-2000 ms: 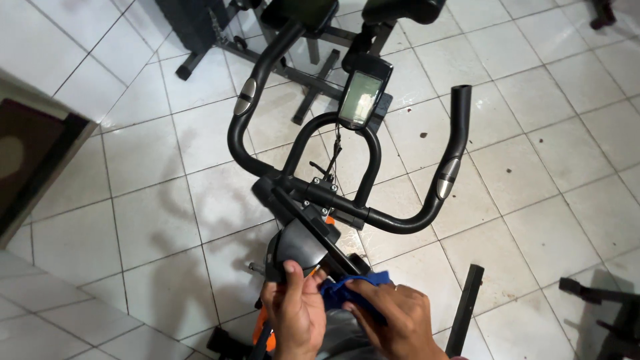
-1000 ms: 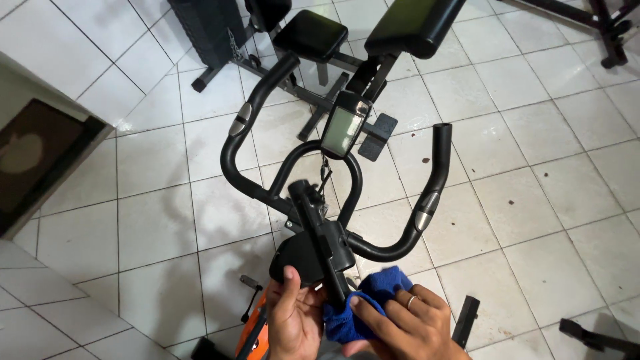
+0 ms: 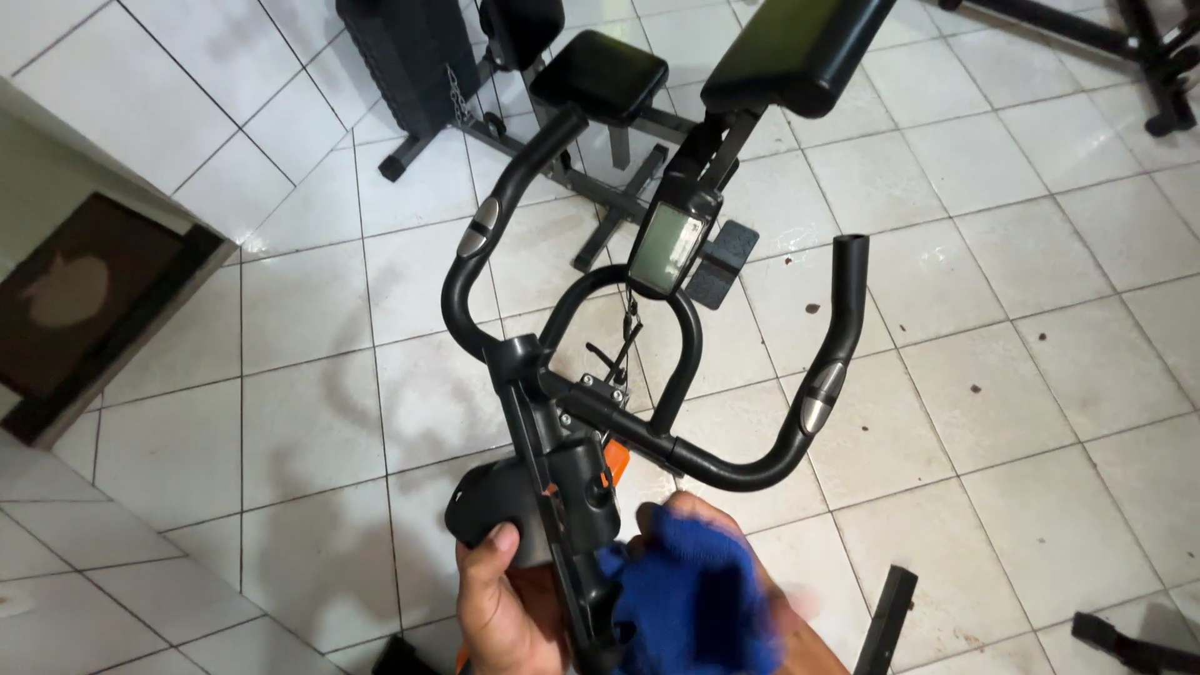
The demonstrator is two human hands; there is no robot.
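Note:
My left hand [image 3: 506,600] grips a black plastic part [image 3: 534,497] with a rounded cup-like side and a long ribbed bar. A blue cloth [image 3: 694,591] is in my right hand [image 3: 703,516], against the lower right of that part; the cloth hides most of the fingers and is blurred. Just beyond the part stand the black handlebars [image 3: 750,473] of an exercise bike, with silver pulse sensor plates on both grips. A bike console [image 3: 667,248] with a grey display sits above the inner loop, and a thin cable hangs below it.
Behind the handlebars stands a weight bench machine with black padded seats [image 3: 600,75]. More black metal frames [image 3: 1106,37] are at the upper right, and a black bar [image 3: 886,619] at the lower right. A dark panel [image 3: 89,300] leans at the left. White floor tiles [image 3: 937,412] carry small debris.
The black part has turned in my left hand and its bar now reaches up over the handlebar. My right hand has lifted, with the blue cloth bunched over its fingers.

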